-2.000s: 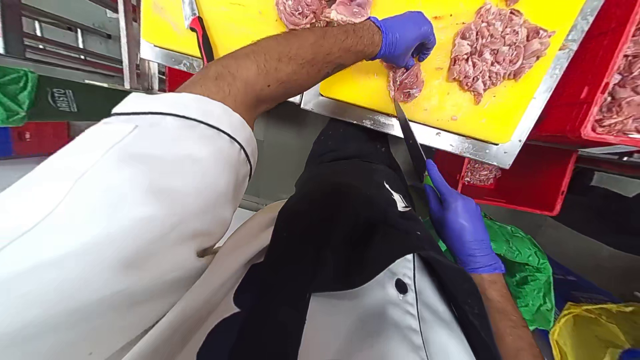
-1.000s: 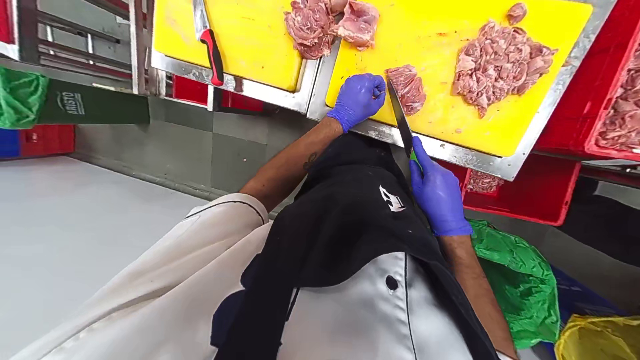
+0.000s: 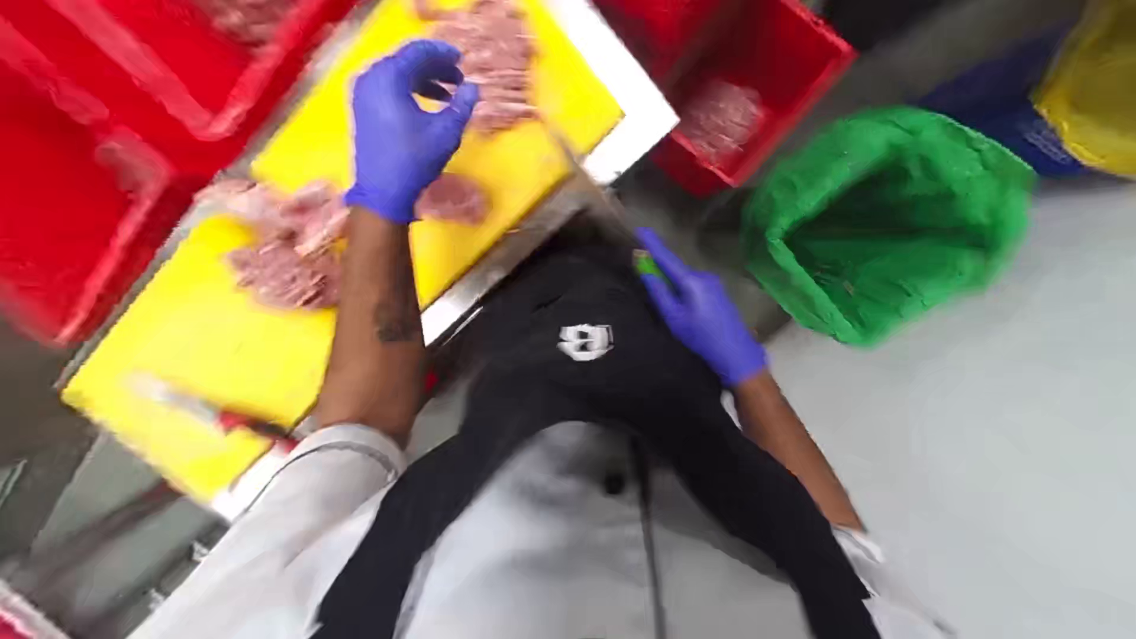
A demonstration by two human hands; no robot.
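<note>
My left hand (image 3: 404, 124), in a blue-purple glove, is raised over the yellow cutting board (image 3: 550, 177), thumb and fingers curled with a gap between them and nothing visible in it. My right hand (image 3: 701, 311), gloved alike, holds a green-handled knife (image 3: 590, 186) at the board's near edge, its blade pointing up and left. A heap of cut raw meat (image 3: 493, 62) lies just beyond my left hand, and a small meat piece (image 3: 453, 198) beside its wrist. More raw meat (image 3: 288, 244) lies to the left of that forearm.
A red-handled knife (image 3: 213, 413) lies on a second yellow board (image 3: 177, 342). Red crates (image 3: 53, 195) stand beyond the boards. Another red crate (image 3: 790, 98) holding meat is at the right, beside a bin with a green liner (image 3: 887, 222). A yellow bag (image 3: 1096, 89) is farther right.
My left hand has left the spot beside the small meat piece and is now raised near the meat heap. The knife stays in my right hand. The view has turned strongly.
</note>
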